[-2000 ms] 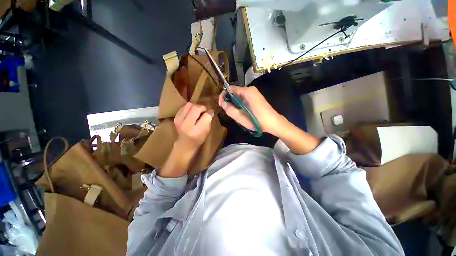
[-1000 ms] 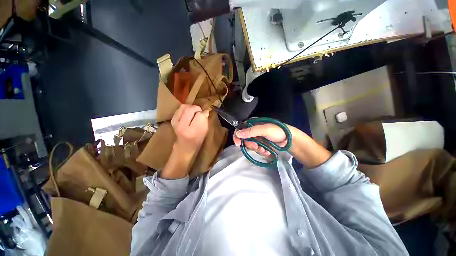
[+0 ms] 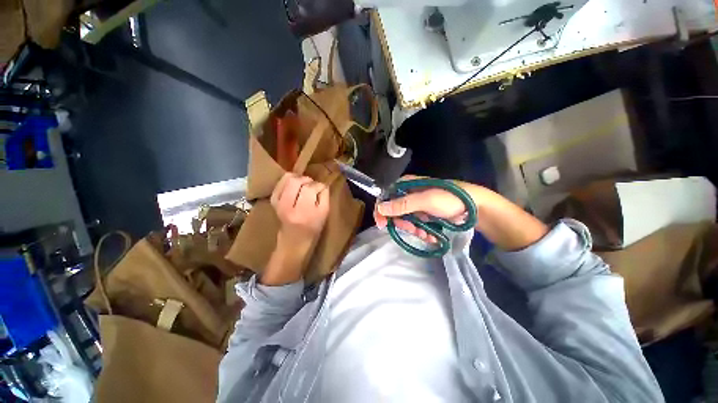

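A tan handbag (image 3: pixel 270 169) rests in front of my lap, its mouth facing up with an orange-red patch (image 3: pixel 286 135) inside. My left hand (image 3: pixel 301 203) is closed on the bag's rim near the strap (image 3: pixel 312 149). My right hand (image 3: pixel 421 211) holds scissors (image 3: pixel 455 189) with dark green looped handles. The blades point up and left, with the tips close to the bag's edge just right of my left hand. A pale tab (image 3: pixel 257 109) stands at the bag's top corner. Any thread at the blade tips is too small to tell.
A heap of tan bags (image 3: pixel 157 354) lies at the left. A white machine table (image 3: pixel 425 71) with a worn yellowish edge is at the upper right. A carton (image 3: pixel 582 146) and brown material (image 3: pixel 669 271) are at the right. A blue bin (image 3: pixel 27 291) is at the far left.
The scissors have moved down and right from high over the bag strap, turning so the green loops show fully. My left hand has stayed on the bag. The bag mouth shows more openly.
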